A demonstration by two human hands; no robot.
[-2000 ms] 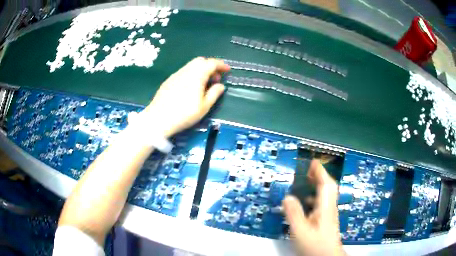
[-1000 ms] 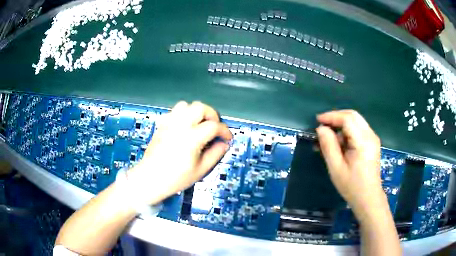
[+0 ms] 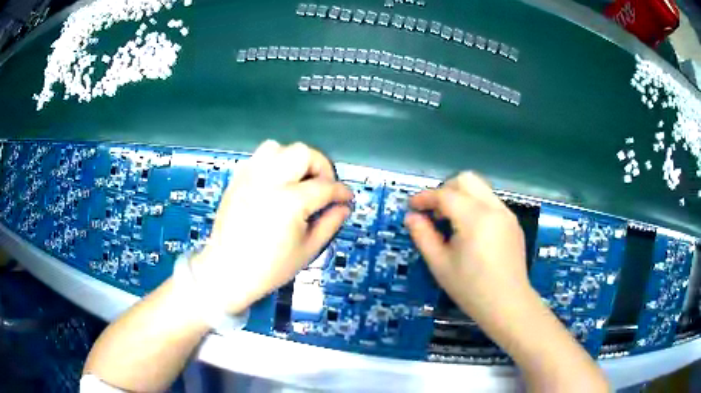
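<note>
My left hand (image 3: 280, 222), with a pale band on its wrist, is over the left part of a blue PCB panel (image 3: 369, 269). Its thumb and fingertips are close together near the panel's upper edge. My right hand (image 3: 469, 238) is over the right part of the same panel, thumb and index fingertip nearly together. Whether either hand pinches a small part is too small to tell. Silver-grey metal-shell connectors (image 3: 377, 57) lie in rows on the green work surface (image 3: 207, 107) behind the panel.
White plastic connectors (image 3: 146, 55) lie in a loose pile at far left, with more at far right. More blue panels (image 3: 154, 207) lie along the track. Dark gaps show between some panels. A pale metal edge (image 3: 307, 350) runs along the front. A red object (image 3: 646, 19) is at upper right.
My left hand has come down from the connector rows to the panel. My right hand has moved left, from the dark gap to over the panel. The view has shifted slightly.
</note>
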